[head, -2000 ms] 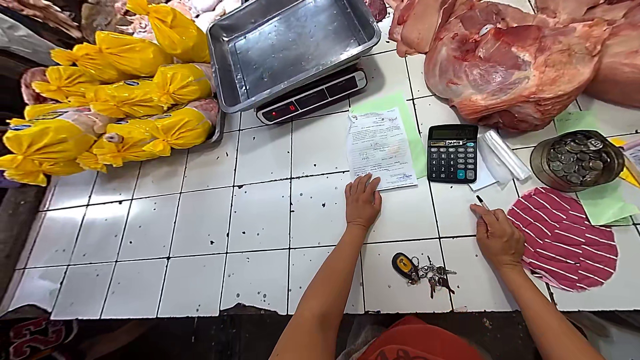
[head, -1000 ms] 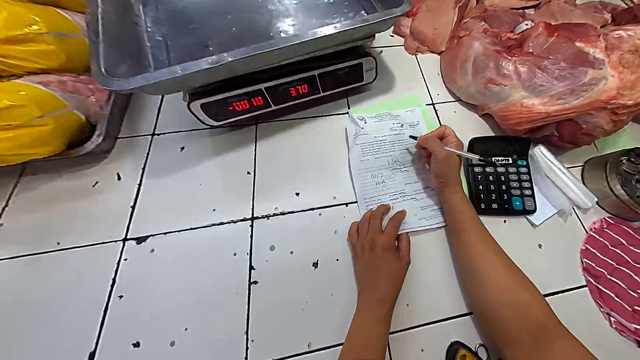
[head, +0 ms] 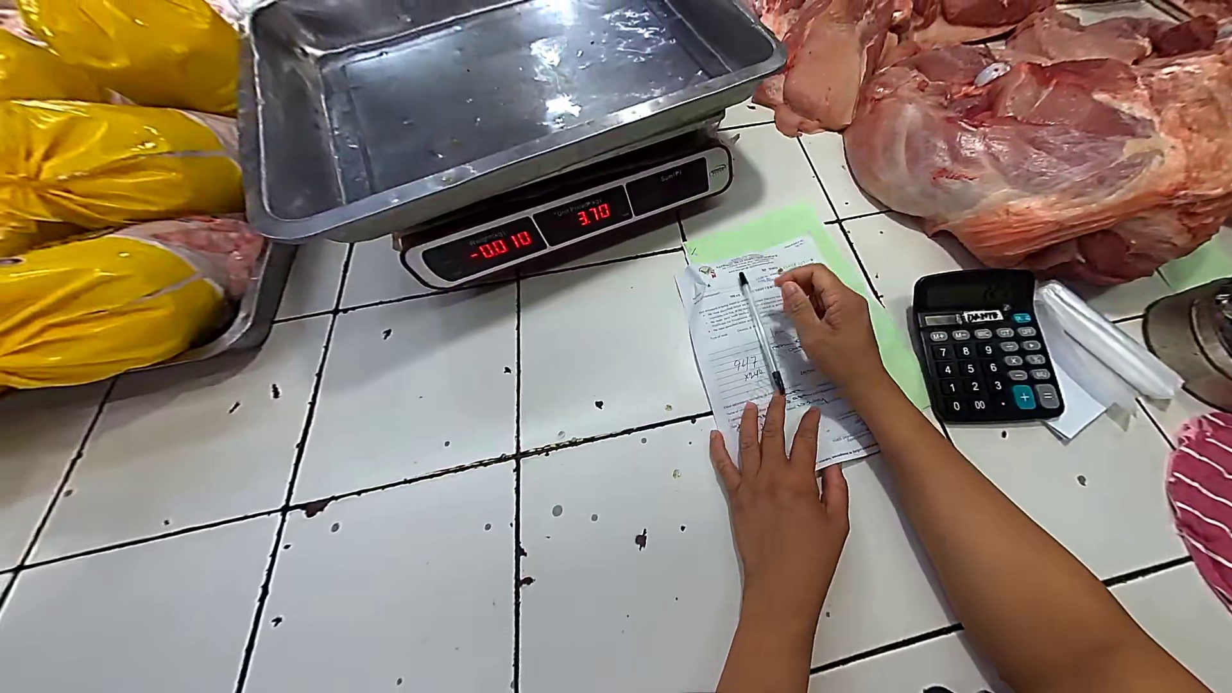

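A ballpoint pen (head: pixel 763 332) lies on a printed paper form (head: pixel 727 361) that bears handwriting, on top of a light green sheet (head: pixel 890 356). My left hand (head: pixel 784 510) rests flat on the form's lower edge, fingers spread, with its fingertips near the pen's lower end. Just right of the pen, my right hand (head: pixel 830 322) is over the form, its thumb and index finger bent close together; whether they pinch a paper edge cannot be told. A black calculator (head: pixel 988 351) sits right of the papers.
A metal tray (head: pixel 462 183) stands on a digital scale (head: pixel 568 221) with lit red digits. Yellow-wrapped meat packs (head: pixel 106 298) lie at left, raw meat (head: pixel 1039 164) at upper right. Right of the calculator are a clear plastic roll (head: pixel 1107 337), a metal container (head: pixel 1193 337) and a striped pink cloth (head: pixel 1203 491).
The pen, held in my right hand one second ago, now lies on the form. My right hand was beside the calculator two seconds ago. The view has moved closer to the form.
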